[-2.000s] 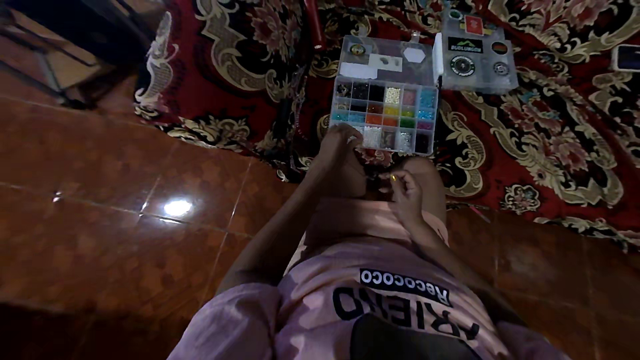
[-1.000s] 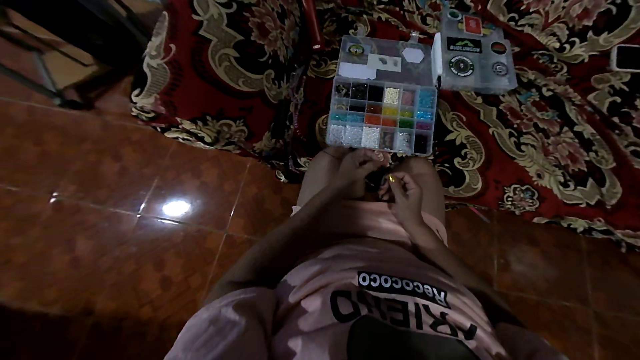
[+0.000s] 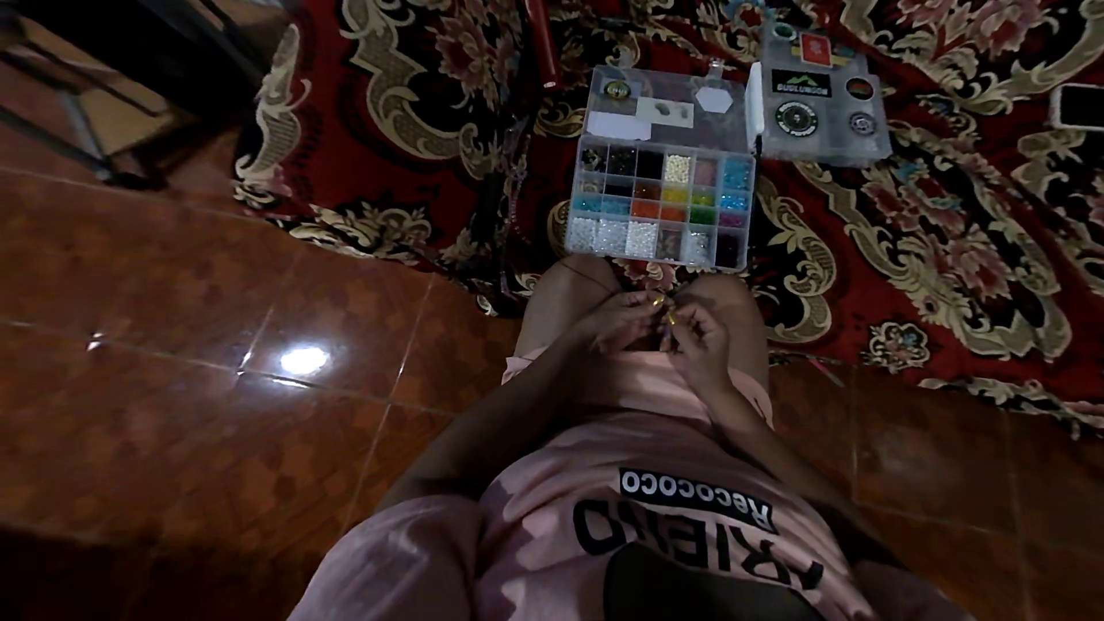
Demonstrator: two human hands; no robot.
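Observation:
Above my lap my left hand and my right hand meet, fingertips almost touching. Yellow shows at the fingertips of both; whether it is nail colour or something small and held is not clear. A thin dark strand runs from my left hand over the knee. What lies between the fingers is too small to tell. Just beyond my knees an open clear plastic bead organizer holds beads of white, orange, yellow, green, blue and black in its compartments, its lid folded back.
A second plastic case with stickers lies right of the lid on the red floral cloth. A red rod-like object lies behind, a phone at the far right. Metal furniture legs stand upper left on the tiled floor.
The hand on the left was at the organizer's near left compartments two seconds back; it has come down and right to meet the other hand over my lap.

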